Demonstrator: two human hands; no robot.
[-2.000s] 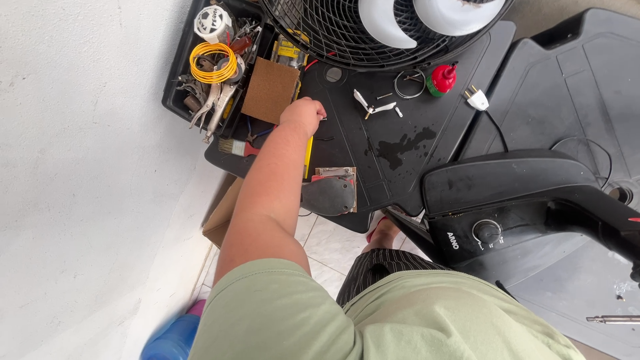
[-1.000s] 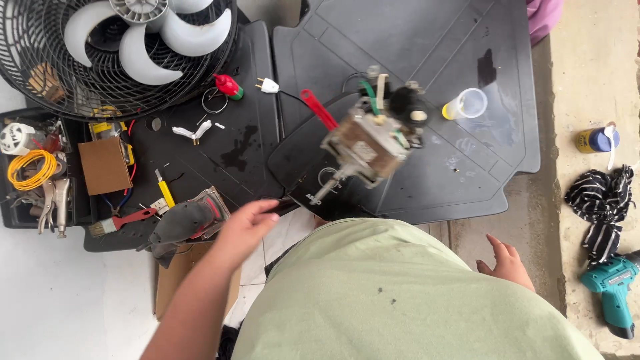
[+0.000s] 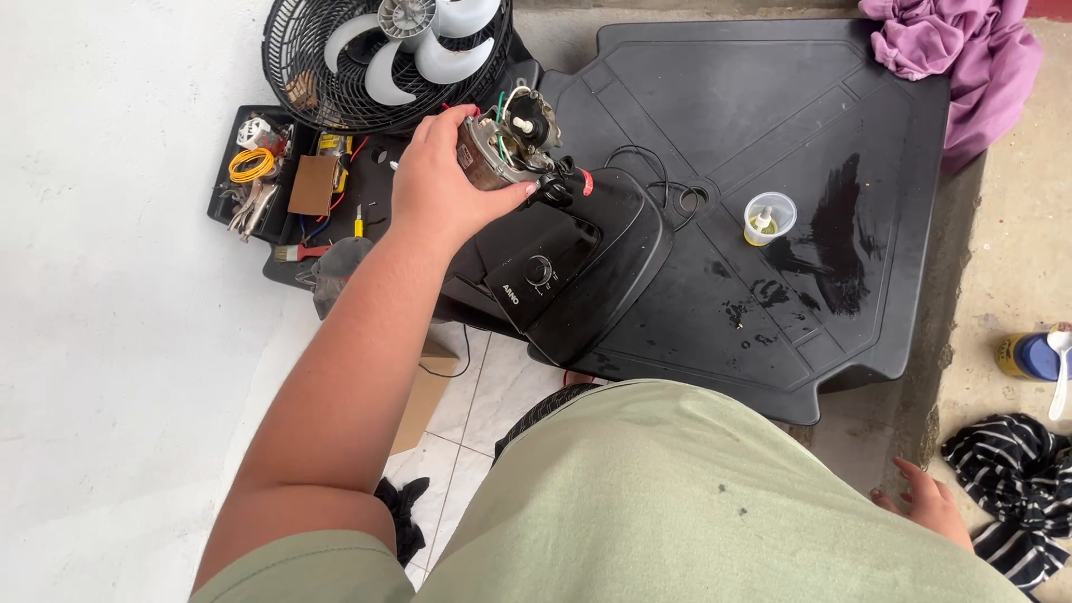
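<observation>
My left hand [image 3: 444,180] grips the metal fan motor [image 3: 502,146] from its left side, over the black table, at the upper middle of the view. Green and white wires show on the motor. Right below it is the black fan base [image 3: 578,268] with a round speed knob [image 3: 538,270]; whether the motor is joined to it I cannot tell. The fan's black grille [image 3: 289,84] with pale blades [image 3: 389,75] lies behind my left hand. My right hand [image 3: 930,502] hangs at the lower right, fingers apart, holding nothing, near a striped black cloth [image 3: 1017,477].
A black toolbox [image 3: 222,193] with pliers and yellow wire [image 3: 251,165] stands at the left, near cardboard [image 3: 311,186] and a paintbrush [image 3: 300,252]. On the black table [image 3: 754,100] are a clear plastic cup [image 3: 770,219] and wet patches. Purple cloth [image 3: 988,92] drapes its corner.
My left hand, empty a second ago, now holds the motor. The motor's wired side now faces away to the upper right. The view has shifted.
</observation>
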